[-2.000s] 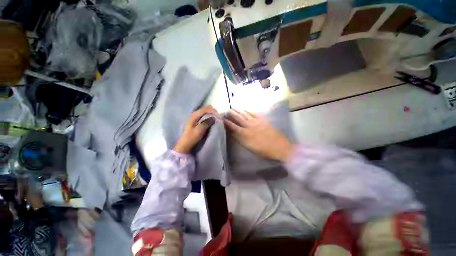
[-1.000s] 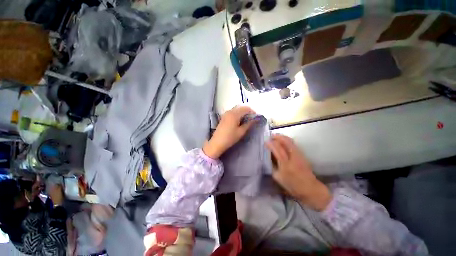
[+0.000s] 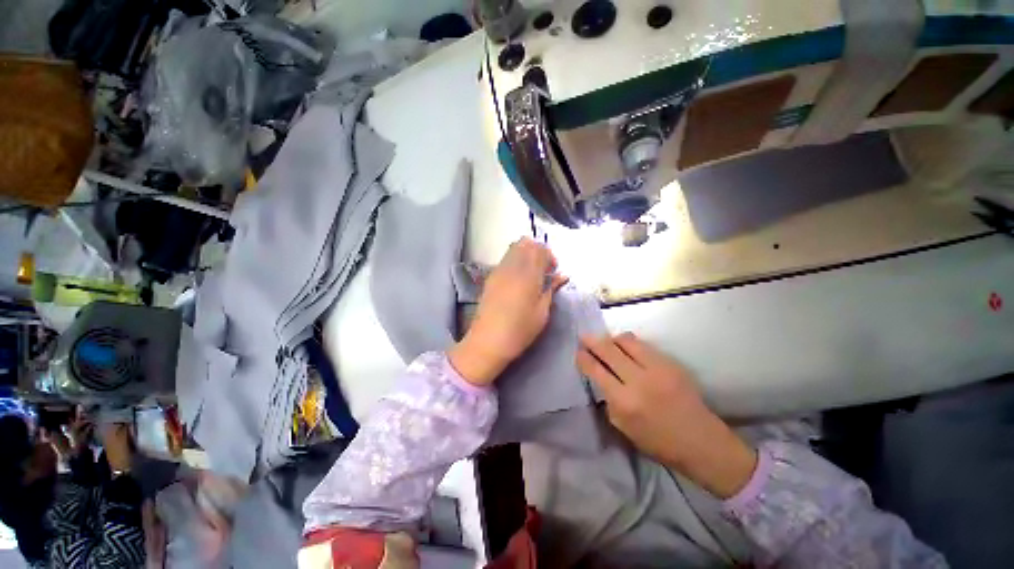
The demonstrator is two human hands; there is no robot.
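Note:
The grey garment panel (image 3: pixel 545 367) lies at the table's front edge, below the brightly lit needle area of the white sewing machine (image 3: pixel 734 83). Part of the grey cloth extends left and up on the table. My left hand (image 3: pixel 512 313) is closed on the panel's upper edge, just below the presser foot area, with the fingertips pinching a fold. My right hand (image 3: pixel 650 402) is on the panel's right edge, with its fingertips on the cloth. The needle and presser foot are lost in the glare.
A bundle of layered grey pieces (image 3: pixel 291 245) lies left of the work. A dark grey small cut piece (image 3: pixel 795 187) lies on the machine bed. Dark snips (image 3: pixel 993 216) show at the right edge. A person in zigzag-patterned clothing (image 3: pixel 98 520) is at lower left.
My left hand moved from the panel's left side to its upper edge near the needle. My right hand moved down and right to the panel's right edge. The camera view shifted too.

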